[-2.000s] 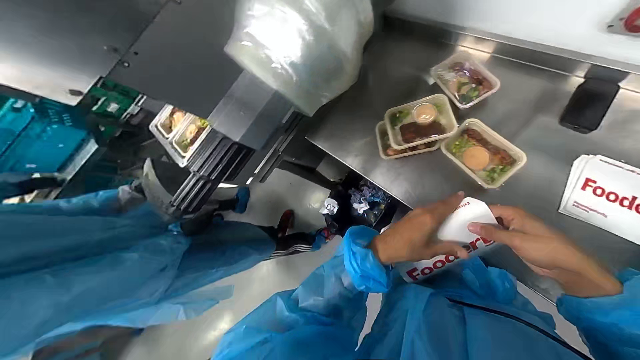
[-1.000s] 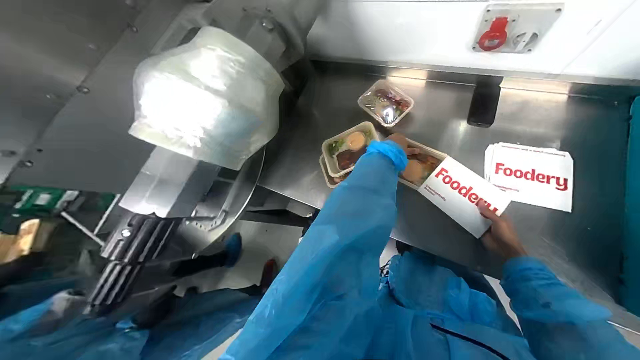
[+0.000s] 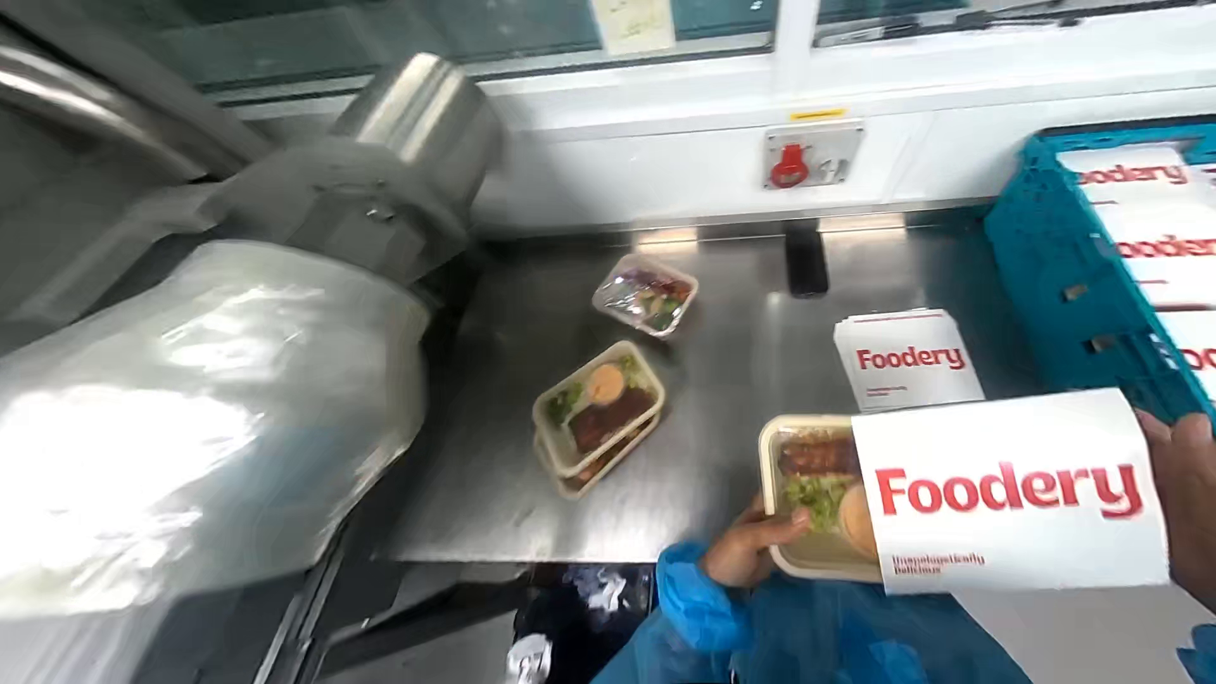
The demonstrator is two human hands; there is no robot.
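Observation:
My left hand (image 3: 746,551) grips the left end of a food tray (image 3: 819,494) holding browned food, salad leaves and a round orange item. A printed white cardboard sleeve (image 3: 1012,560) covers the tray's right part. At the sleeve's right edge is my right hand (image 3: 1183,503), partly cut off by the frame. Left of them, on the steel worktop (image 3: 722,399), two filled trays (image 3: 608,418) are stacked. Behind these sits a smaller tray (image 3: 646,294) under clear film. A stack of flat sleeves (image 3: 907,380) lies just beyond the held tray.
A black phone-like object (image 3: 806,258) lies near the wall. A teal crate (image 3: 1054,275) with more printed sleeves stands at the right. Steel machinery (image 3: 380,180) with a large translucent cover (image 3: 218,408) fills the left. A red rotary switch (image 3: 789,166) is on the wall.
My left hand has moved right with the tray it was reaching for beside the stacked trays, and the tray's end is now inside the sleeve. The view has turned towards the wall and crate.

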